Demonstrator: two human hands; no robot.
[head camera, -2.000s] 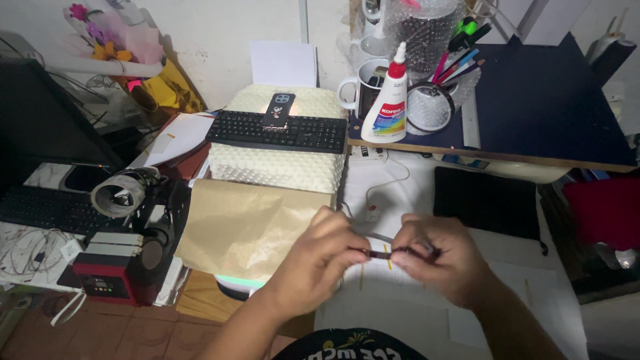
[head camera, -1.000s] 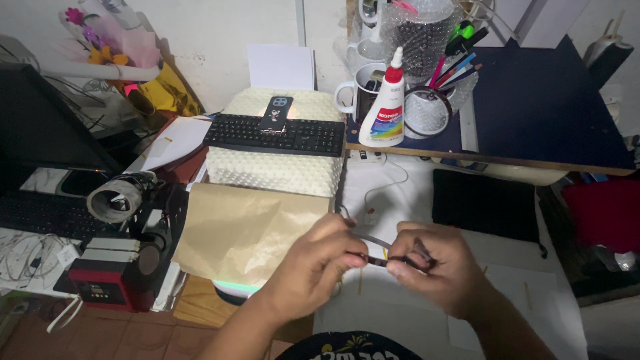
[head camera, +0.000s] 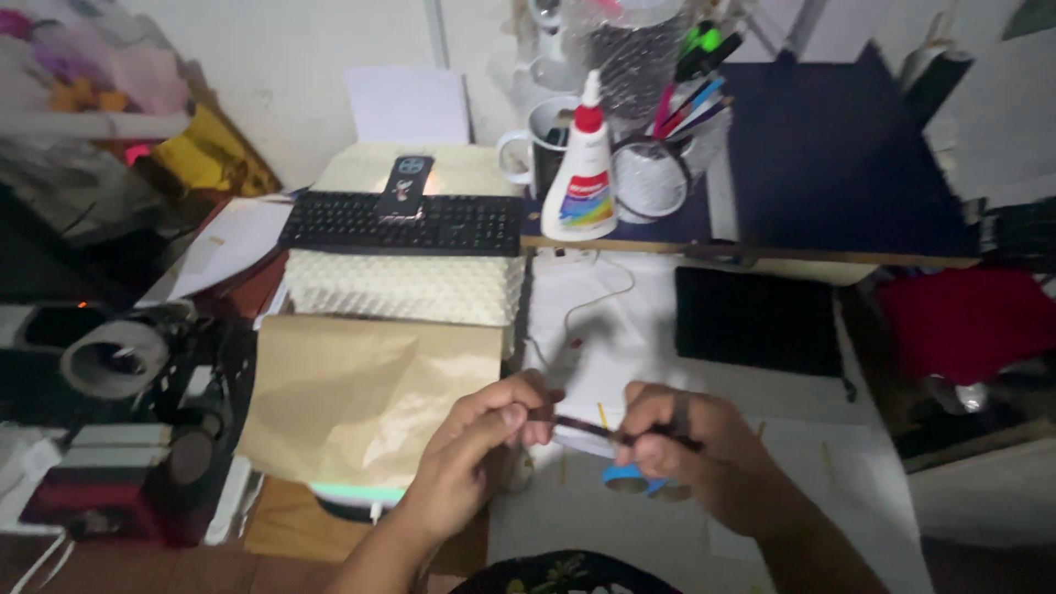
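A thin dark strip (head camera: 584, 426) stretches between my two hands above the white-covered table. My left hand (head camera: 487, 450) pinches one end between thumb and fingers. The other end is in my right hand (head camera: 689, 450), which also has a dark curved piece around its fingers; blur hides what it is. Just below the right fingers lies a blue-handled tool (head camera: 624, 478), probably scissors, partly covered by the hand. Small yellow strips (head camera: 603, 414) lie on the table near both hands.
Brown paper (head camera: 371, 396) lies left of my hands, before a black keyboard (head camera: 404, 223) bearing a phone (head camera: 407, 188). A white glue bottle (head camera: 581, 177), mug (head camera: 546, 140) and pens stand on the raised dark shelf (head camera: 833, 165). A black pouch (head camera: 755, 322) lies right.
My hands have moved apart, and more of the dark strip shows between them. The blue-handled tool now shows below my right hand.
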